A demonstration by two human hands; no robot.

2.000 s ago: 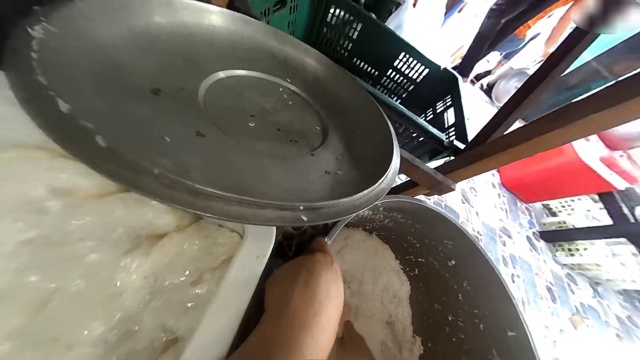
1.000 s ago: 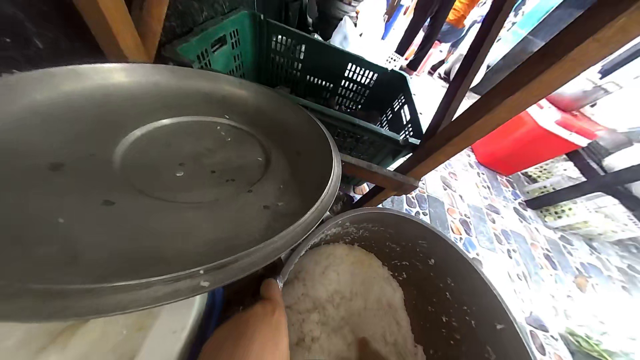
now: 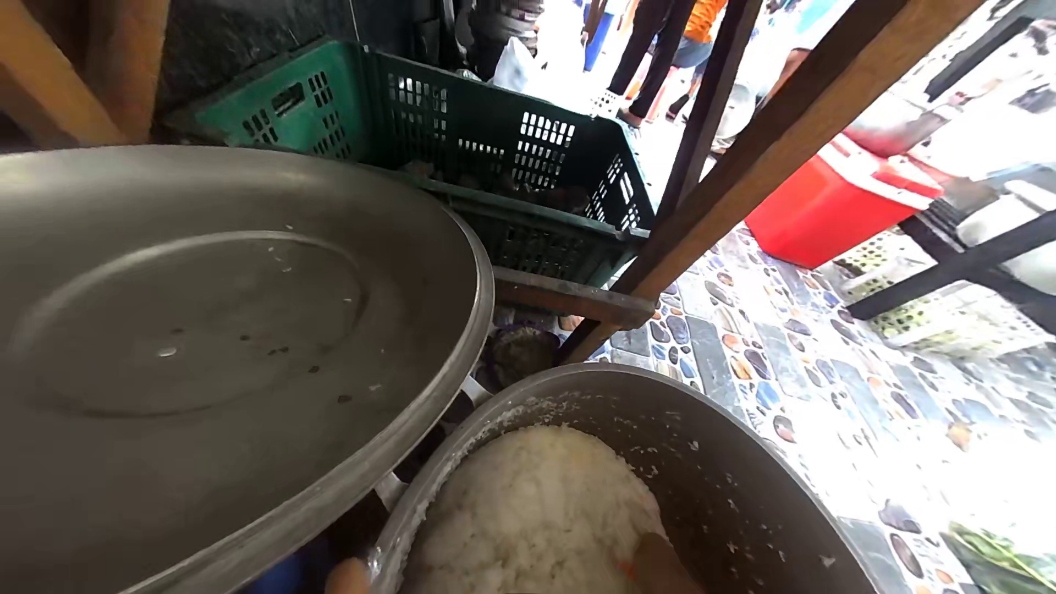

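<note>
Cooked white rice (image 3: 536,511) is heaped against the left side inside a deep metal pot (image 3: 709,445). At the bottom edge, a small part of my left hand (image 3: 348,577) shows at the pot's left rim, beside its handle; its grip is mostly out of view. My right hand (image 3: 660,565) is inside the pot at the right of the rice, only partly visible, and I cannot tell whether it holds anything. A large round metal lid (image 3: 206,346), with drops and stray grains on it, lies to the left, its edge close to the pot.
Behind the lid stands a green plastic crate (image 3: 511,206) with dark contents. A slanting wooden beam (image 3: 742,181) and a short crossbar (image 3: 569,297) rise beyond the pot. A red cooler (image 3: 825,206) is on the pebble-patterned floor (image 3: 742,346). People's legs (image 3: 652,58) show at the back.
The view has shifted, so the lid sits further left and lower. The white tub's contents seen earlier at lower left are no longer visible. My left hand shows less at the pot's rim.
</note>
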